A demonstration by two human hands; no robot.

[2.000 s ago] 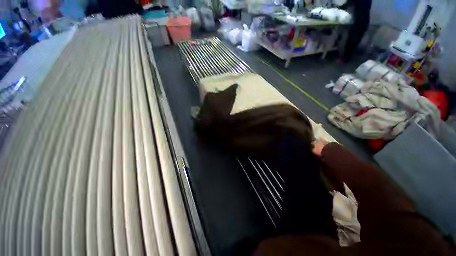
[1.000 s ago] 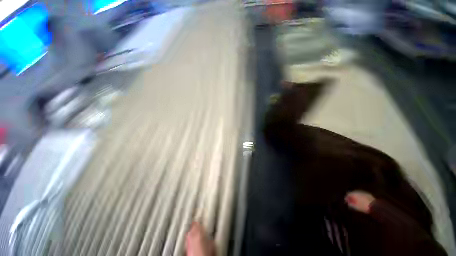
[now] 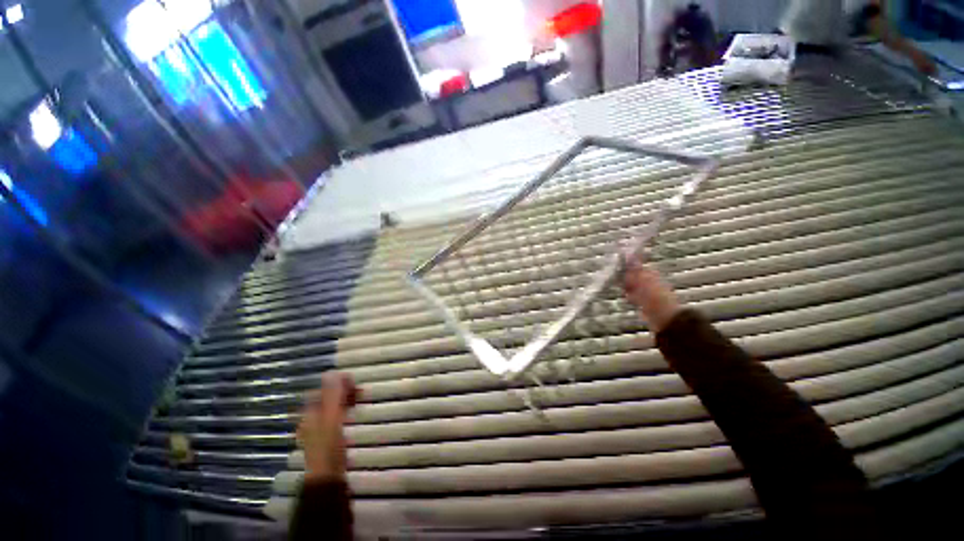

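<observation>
A silver rectangular metal frame [image 3: 550,336] is held tilted above the beige fabric [image 3: 444,444], which lies in rounded parallel ridges on the tube rack. Thin rods or prongs show blurred inside and below the frame. My right hand [image 3: 647,287] grips the frame's near long rail around its middle. My left hand [image 3: 328,426] is empty, over the left edge of the beige fabric, apart from the frame. Its fingers are blurred, the thumb side a little apart.
Bare dark steel tubes [image 3: 264,338] lie left of the fabric, with a small tan block [image 3: 182,448] on them. White fabric [image 3: 423,174] covers the far side. A white box [image 3: 759,60] and a person's arm [image 3: 893,40] are at the far right.
The view has swung from the aisle and low rack to the tube rack. The brown cloth is out of view. The metal frame now shows in my right hand, and my left hand shows more fully.
</observation>
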